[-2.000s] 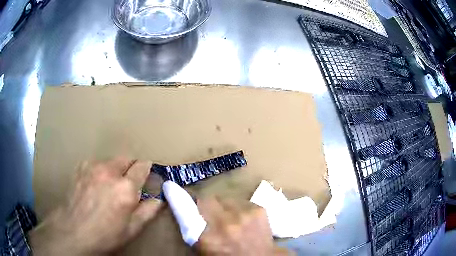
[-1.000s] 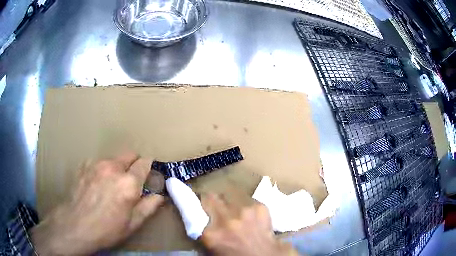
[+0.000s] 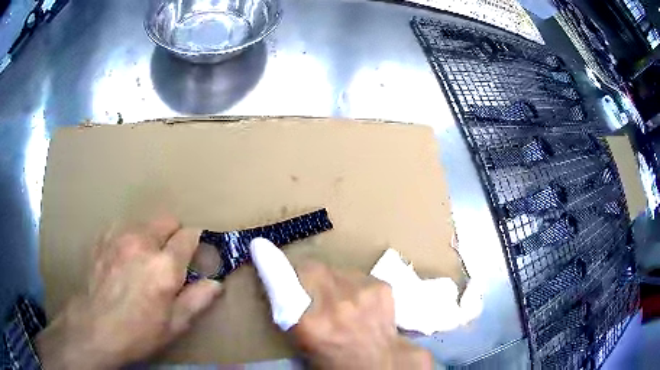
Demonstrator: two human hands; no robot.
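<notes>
A black watch strap (image 3: 286, 230) with a link pattern lies on the brown cardboard (image 3: 239, 159), its free end pointing right and slightly up. My left hand (image 3: 134, 285) pinches its left part at the round case opening between thumb and fingers. What lies under that hand is hidden. My right hand (image 3: 347, 314) has a white cloth (image 3: 276, 278) wrapped over one finger. The cloth tip touches the strap just right of the ring. The loose white end of cloth (image 3: 427, 296) trails to the right of my right hand.
A shiny steel bowl (image 3: 212, 29) stands beyond the cardboard on the steel table (image 3: 311, 79). A black wire mesh rack (image 3: 506, 173) with rows of straps is at the right. A cream perforated sheet (image 3: 485, 14) lies at the far right.
The cloth-covered fingertip has moved a little to the right along the strap, away from the ring. The whole view has shifted slightly. My left hand keeps its hold.
</notes>
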